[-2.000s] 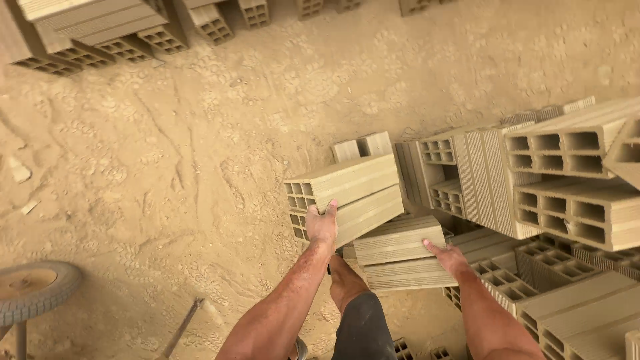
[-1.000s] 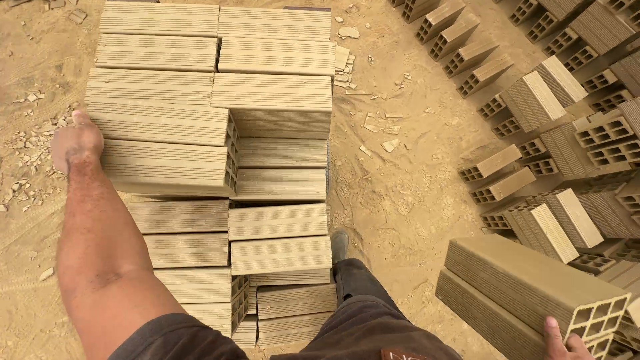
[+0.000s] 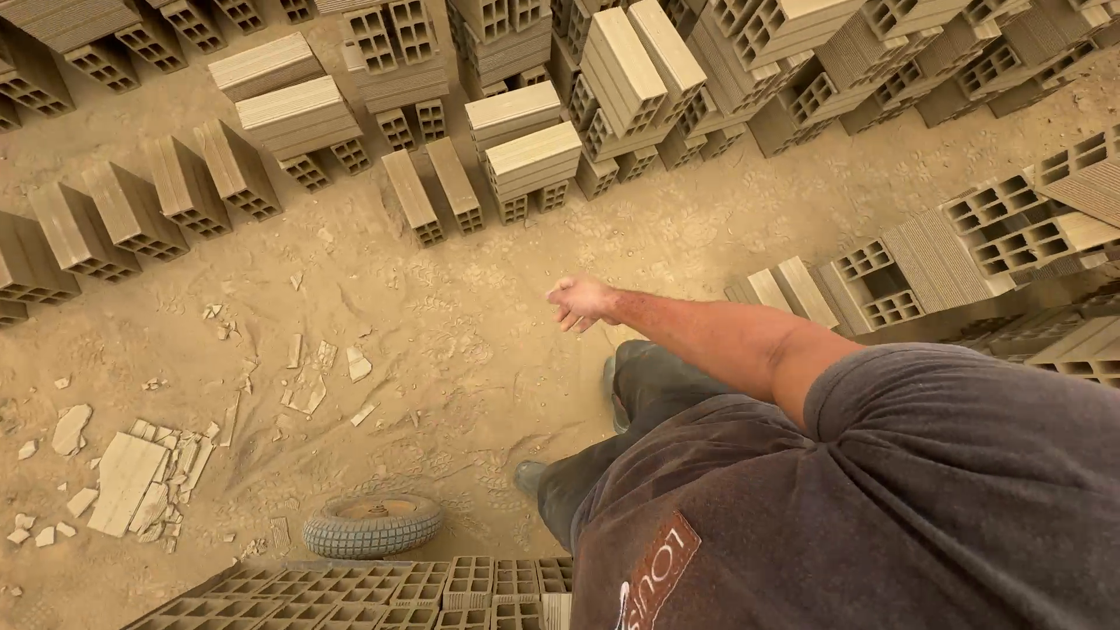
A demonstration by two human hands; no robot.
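My right hand (image 3: 581,303) is held out over bare sandy ground, its fingers loosely bent and a little apart, with nothing in it. My left hand is out of view. Below the hand are my dark trousers and shoes. A load of hollow clay blocks (image 3: 420,584) stands at the bottom edge, its cell ends facing up, beside a rubber-tyred wheel (image 3: 374,526). Nearest ahead of my right hand, a small stack of ribbed hollow blocks (image 3: 535,159) and two single blocks (image 3: 435,194) stand on the ground, apart from the hand.
Rows of stacked hollow blocks (image 3: 717,70) run along the top. Spaced blocks (image 3: 131,214) stand at the upper left. Another stack (image 3: 936,254) lies at the right. Broken clay pieces (image 3: 131,481) are scattered on the ground at the lower left.
One second ago my right hand held a pair of hollow blocks; now it is empty. My left hand, then at the side of the block load, has left the view. The view has turned widely.
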